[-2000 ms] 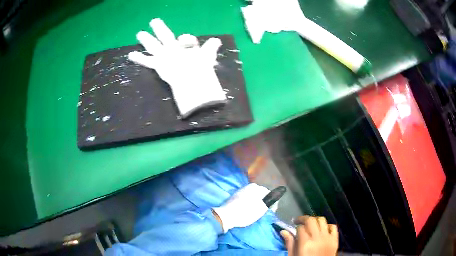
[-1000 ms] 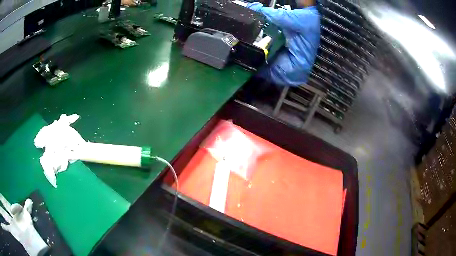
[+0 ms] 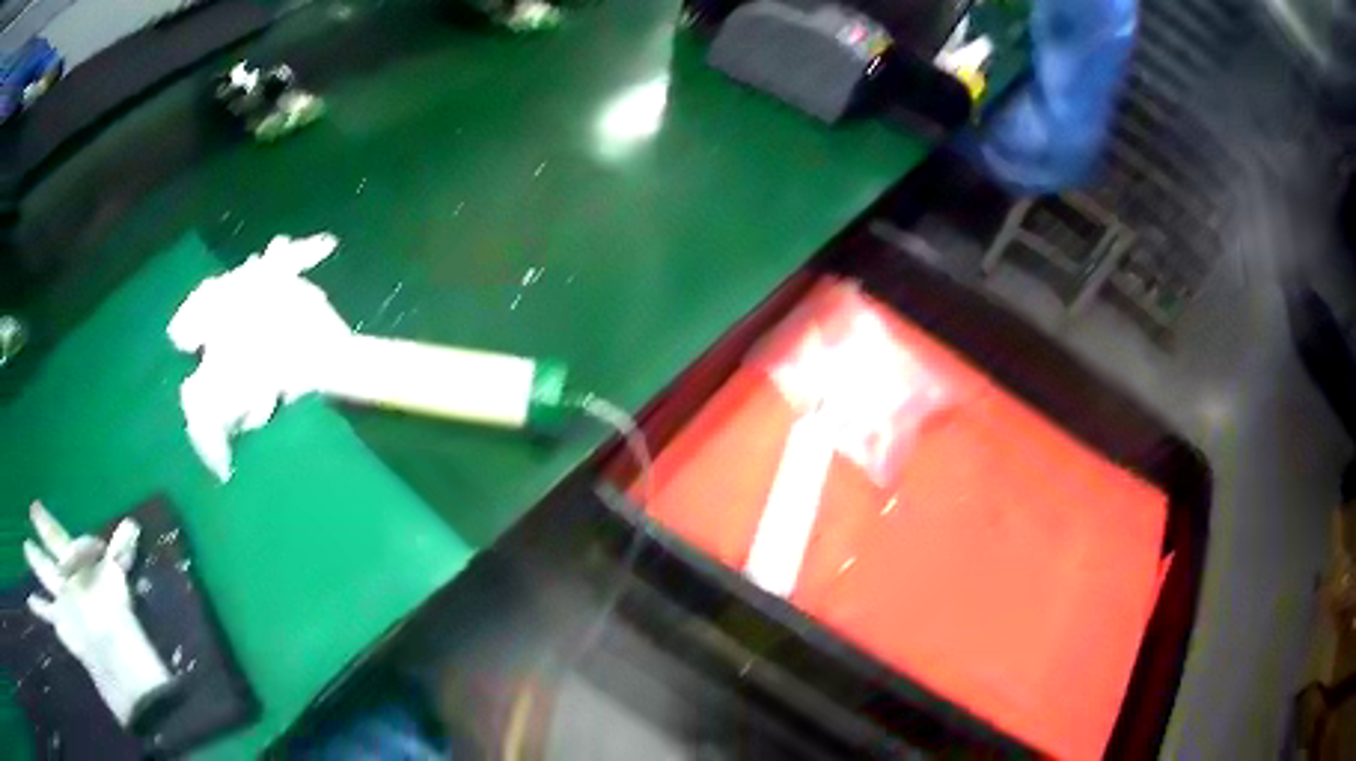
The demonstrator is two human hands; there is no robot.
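Neither of my hands is in the picture. An empty white knit glove (image 3: 104, 625) lies on the black foam pad (image 3: 201, 639) at the lower left. The glue syringe (image 3: 446, 381) lies on the bench with its green cap (image 3: 549, 390) to the right. Its other end rests against a crumpled white cloth (image 3: 268, 342), which hides the needle. A thin clear hose (image 3: 632, 434) runs from the cap over the bench edge. The picture is blurred.
A lighter green mat (image 3: 320, 550) lies on the dark green bench (image 3: 476, 223). A black crate (image 3: 1190, 513) with a red top (image 3: 967, 595) stands to the right. A grey device (image 3: 796, 57) and small board assemblies (image 3: 268, 101) stand farther back. A person's blue sleeve (image 3: 1063, 89) shows at the top right.
The view has swung right from the pad, so my hands and blue-clothed lap have left it. Since one second ago, the syringe, cloth and glove appear farther right or higher, with their arrangement unchanged.
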